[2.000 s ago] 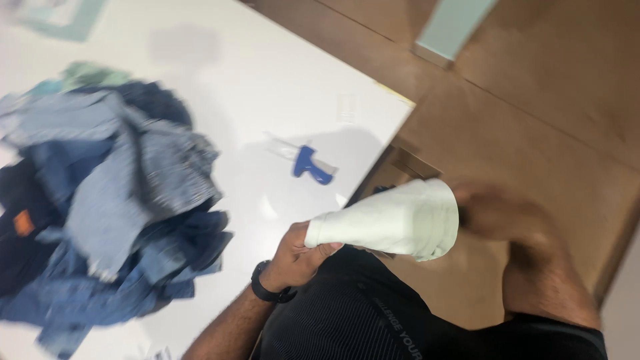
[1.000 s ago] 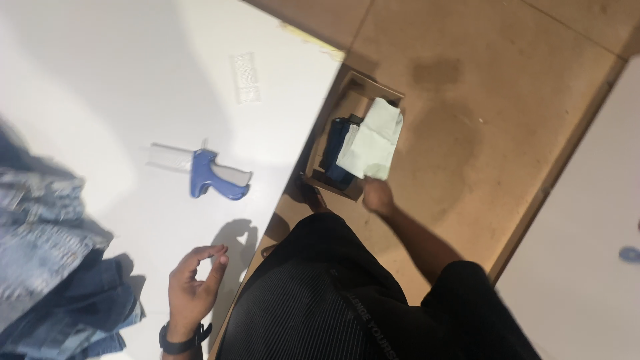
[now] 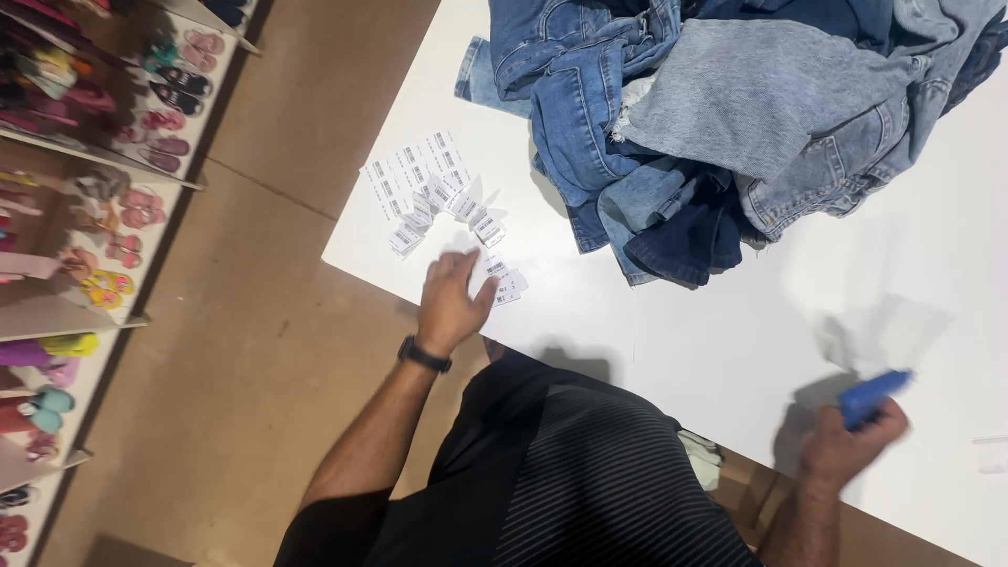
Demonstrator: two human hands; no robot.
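Observation:
My left hand [image 3: 453, 303], with a black watch on the wrist, reaches over the white table by its left corner. Its fingers are apart at the edge of several white printed barcode tags [image 3: 488, 228]; whether they touch a tag is unclear. My right hand [image 3: 854, 441] grips a blue tagging gun [image 3: 872, 396] above the table at the right, blurred by motion. A heap of denim garments [image 3: 732, 102] lies on the table beyond both hands. Pale green folded cloth [image 3: 701, 457] shows below the table edge, partly hidden by my torso.
The white table [image 3: 709, 339] has its near edge against my body. Shelves [image 3: 110, 181] of small shoes and colourful items stand at the left across a brown floor [image 3: 291, 260]. A cardboard box [image 3: 740, 480] sits below the near edge. A small clear item [image 3: 991, 455] lies at the far right.
My right hand has let go of the pale green cloth and taken up the blue tagging gun from the table. My left hand is now by the tags. The view has swung left.

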